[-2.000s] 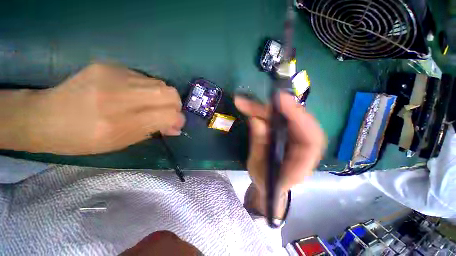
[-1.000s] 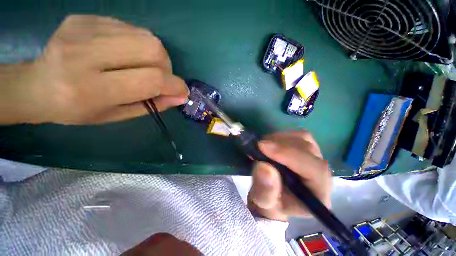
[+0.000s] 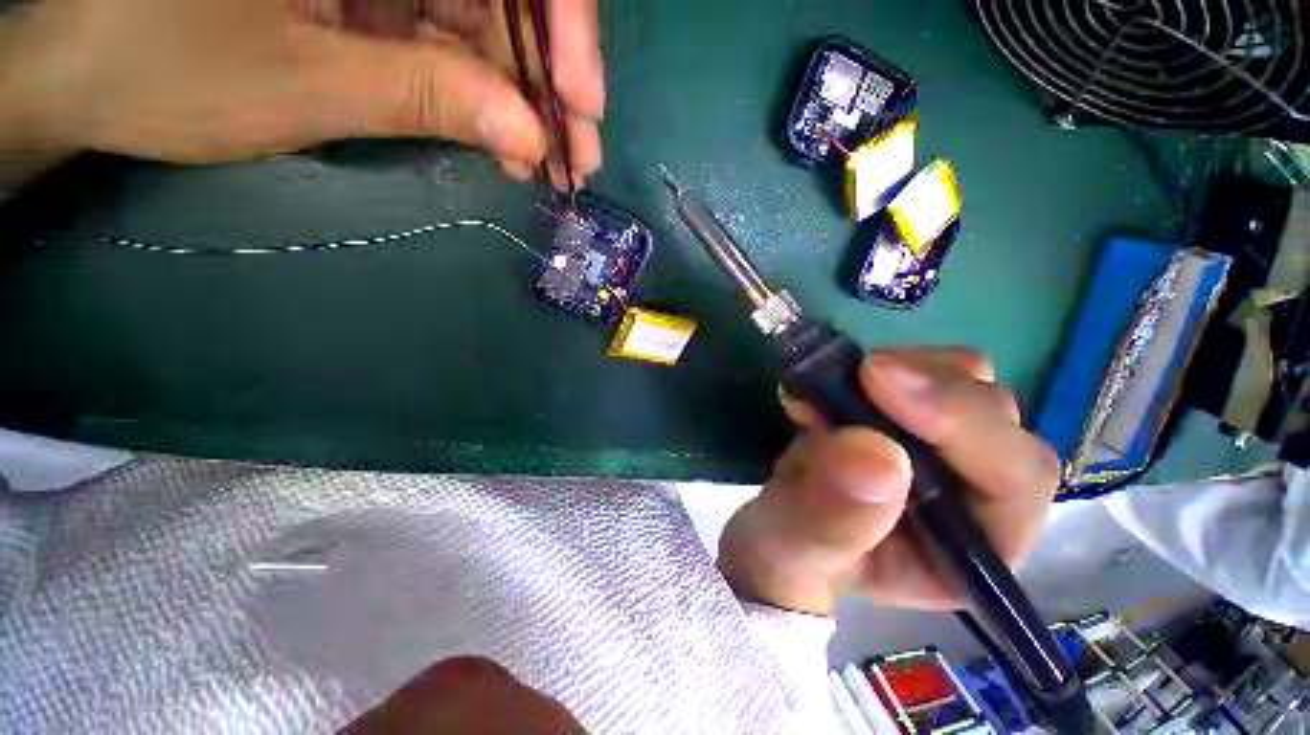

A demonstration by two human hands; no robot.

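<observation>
My left hand (image 3: 417,86), cut off by the upper edge, holds dark tweezers (image 3: 540,101) pointing down, tips at the upper edge of a black device housing (image 3: 586,259) with its board showing. A pouch battery (image 3: 654,336) with yellow edges lies below the housing. A thin silvery wire (image 3: 316,247) runs from the left to the board. My right hand (image 3: 898,481) holds a soldering iron (image 3: 862,402); its tip is in the air right of the housing, apart from it.
Two more housings (image 3: 848,104) with batteries (image 3: 924,206) lie right of centre on the green mat (image 3: 359,373). A fan (image 3: 1149,58) stands upper right, a blue box (image 3: 1113,359) at right. White sleeve at lower right.
The tweezers have swung round so their tips meet the housing's upper edge. The iron has moved right, off the housing. The silvery wire now shows reaching the board.
</observation>
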